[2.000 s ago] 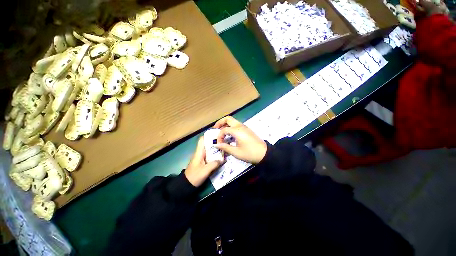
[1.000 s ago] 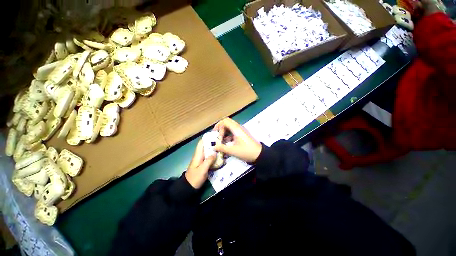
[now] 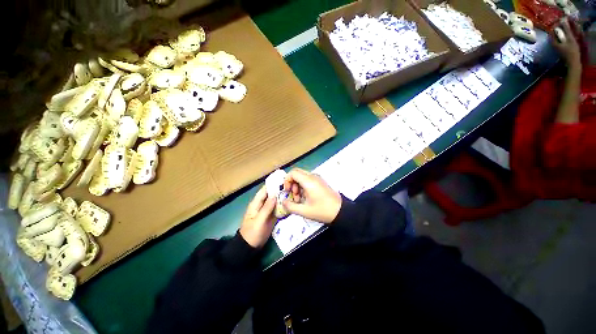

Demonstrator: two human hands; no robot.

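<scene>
A cream-white plastic housing with a small dark square opening is held over the near end of a long white strip. My left hand grips the housing from its left and lower side. My right hand is at the housing's right side, its thumb and fingertips pinched close to the surface. A tiny bluish-white piece seems to show at these fingertips, too small to tell clearly. The fingers hide part of the housing.
A heap of cream shells lies on a brown cardboard sheet at left. A box of small white parts adjoins a second box at the upper right. A person in red sits right, near a red stool.
My left hand still holds the housing while my right fingertips have shifted slightly on it. The neighbour's arm has changed pose, with a bare forearm now showing beside the loose white pieces.
</scene>
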